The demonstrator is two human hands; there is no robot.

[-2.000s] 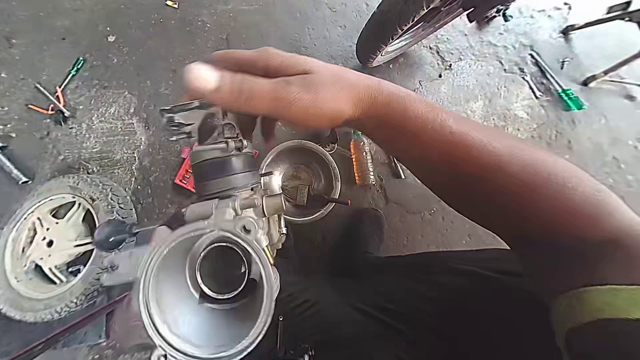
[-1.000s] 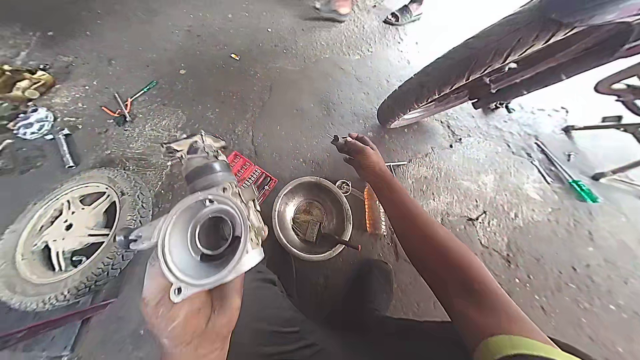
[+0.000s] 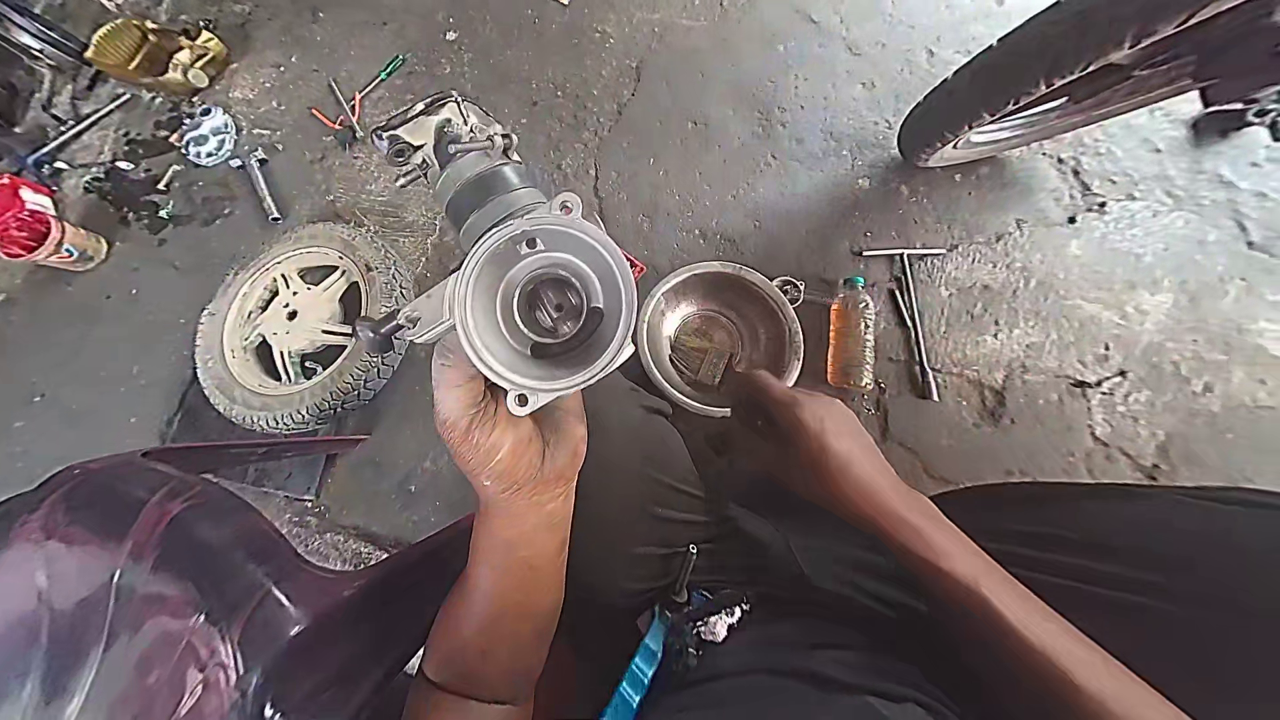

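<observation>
My left hand (image 3: 510,430) grips a grey metal carburetor (image 3: 545,305) from below, its round open mouth facing up and a dark rubber intake sleeve (image 3: 485,195) behind it. My right hand (image 3: 790,425) is at the near rim of a steel bowl (image 3: 775,290), where a paint brush (image 3: 703,358) lies with its bristles inside. The fingers are at the brush's handle end, which they cover; whether they grip it cannot be told.
Right of the bowl are a bottle of orange liquid (image 3: 852,340) and a T-handle wrench (image 3: 915,320). A spoked wheel (image 3: 295,320) lies left. A motorcycle tyre (image 3: 970,100) stands upper right. Pliers and a screwdriver (image 3: 380,75), a red-topped container (image 3: 60,235) and metal parts (image 3: 210,135) are upper left.
My right hand has come down from beyond the bowl to its near rim; the small dark item it held a second ago no longer shows. The left hand still holds the carburetor.
</observation>
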